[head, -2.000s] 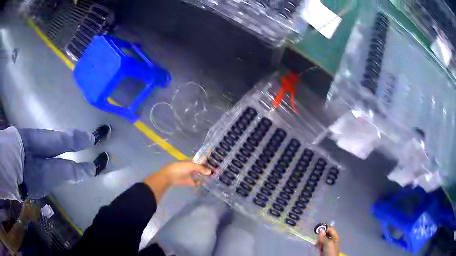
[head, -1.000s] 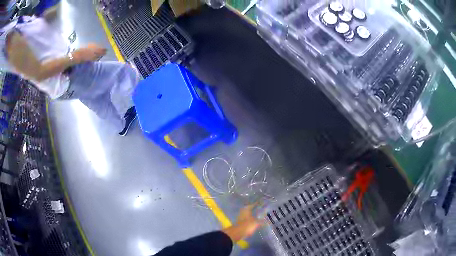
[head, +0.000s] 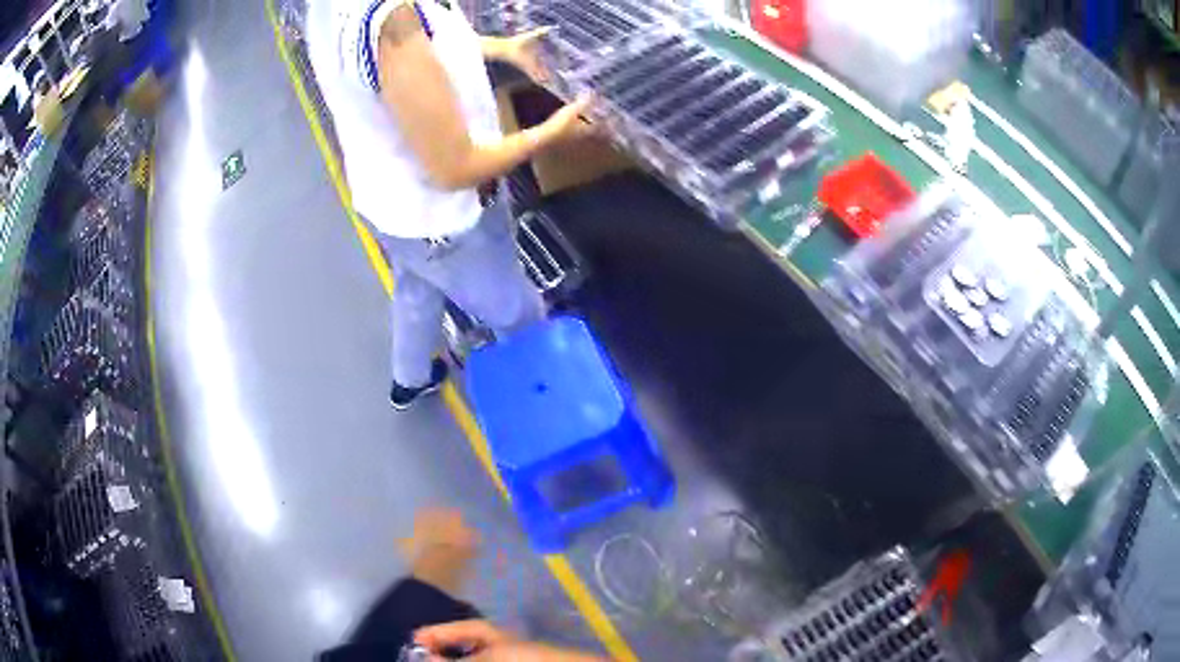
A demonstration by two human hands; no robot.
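Observation:
My left hand (head: 441, 548), in a black sleeve, is blurred over the aisle floor at the bottom; its fingers cannot be made out. My right hand (head: 481, 638) is low at the bottom edge, partly cut off, its fingers pointing left. A small dark and pale part (head: 422, 647), apparently the round component, is at its fingertips. The tray of black components (head: 864, 618) lies at the lower right, cut off by the bottom edge, apart from both hands. A red strip (head: 949, 585) lies beside it.
A blue stool (head: 550, 395) stands ahead on the yellow line. A person (head: 421, 117) stands behind it, hands at bench trays (head: 699, 110). A tray stack with pale discs (head: 977, 304) and a red bin (head: 864, 194) are on the right bench (head: 800, 239).
The view has swung up along the aisle. The floor tray has shifted to the lower right, out of my left hand. My right hand has come back into view. The other person now stands at the bench.

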